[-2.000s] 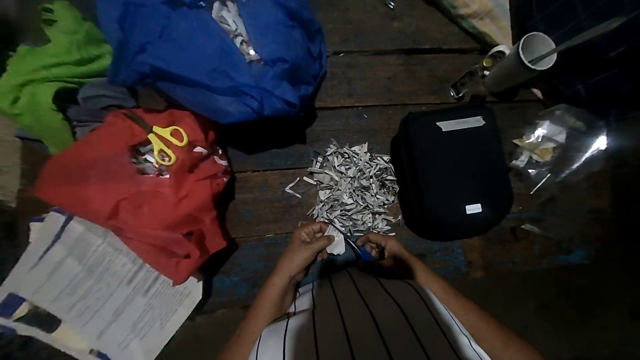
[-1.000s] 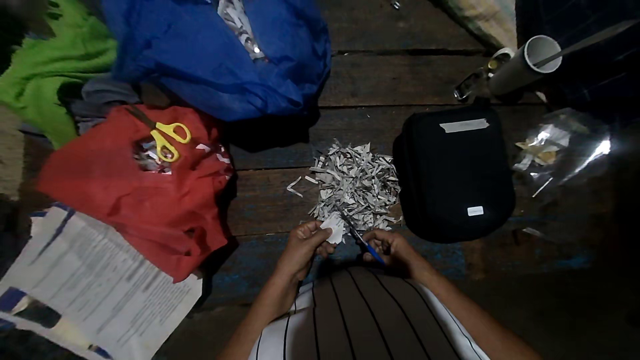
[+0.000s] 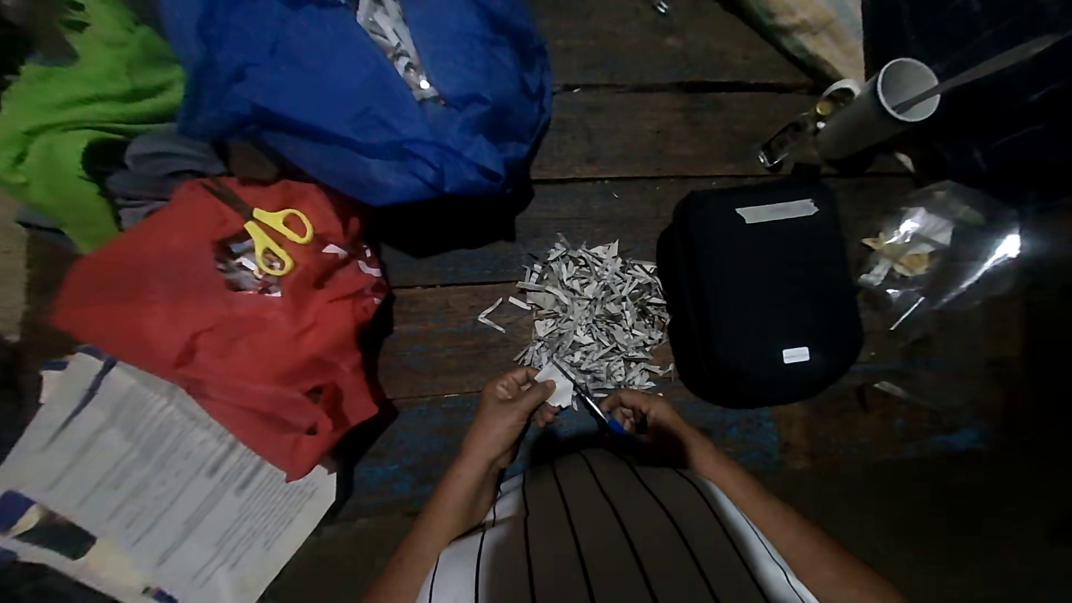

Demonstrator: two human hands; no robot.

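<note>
My left hand pinches a small piece of whitish paper between thumb and fingers. In my right hand is a pair of scissors with blue handles, whose blades point up and left and meet the right side of the paper. Just beyond both hands, a heap of cut paper strips lies on the dark wooden planks. One bent strip lies apart at the heap's left.
Right of the heap is a black zippered case. Clear plastic and a white tube are farther right. At left are a red bag under yellow-handled scissors, a blue bag, green cloth and printed paper.
The paper and scissors have shifted slightly in my hands. Two seconds ago the blades were mostly hidden by the paper; now they show at its right side.
</note>
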